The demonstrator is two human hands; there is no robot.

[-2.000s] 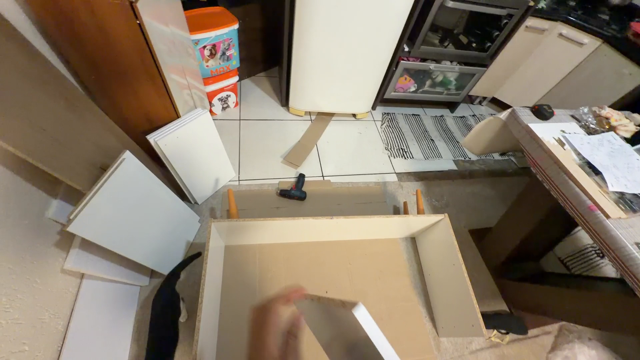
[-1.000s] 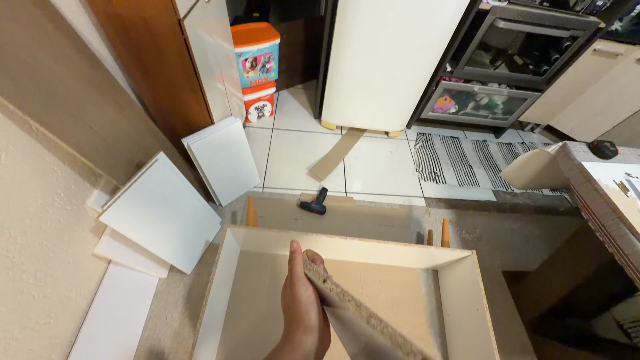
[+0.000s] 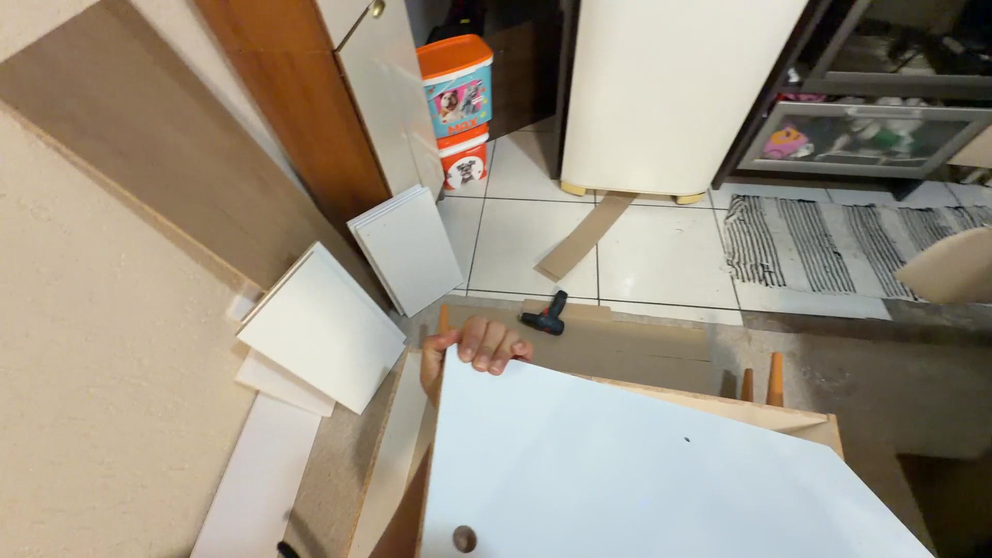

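My left hand (image 3: 482,346) grips the top left corner of a white panel (image 3: 643,465), with its fingers folded over the edge. The panel has a round hole near its lower left and a small dark hole farther right. It is raised over a shallow box-shaped cabinet carcass (image 3: 806,422), covering most of it. My right hand is not in view. Beyond the carcass a cordless drill (image 3: 549,315) lies on a flat cardboard sheet (image 3: 651,341). Orange tapered legs (image 3: 776,380) stick up behind the carcass's far side.
White panels (image 3: 322,329) lean at the left, with another stack (image 3: 409,252) beside the wooden cabinet. A long brown board (image 3: 155,139) rests along the wall. A cardboard strip (image 3: 585,236) lies before the white refrigerator (image 3: 674,93). A striped rug (image 3: 837,248) is at the right.
The panel, seen nearly edge-on a second ago, now shows its broad white face. My left hand is at its upper corner. The view has shifted somewhat.
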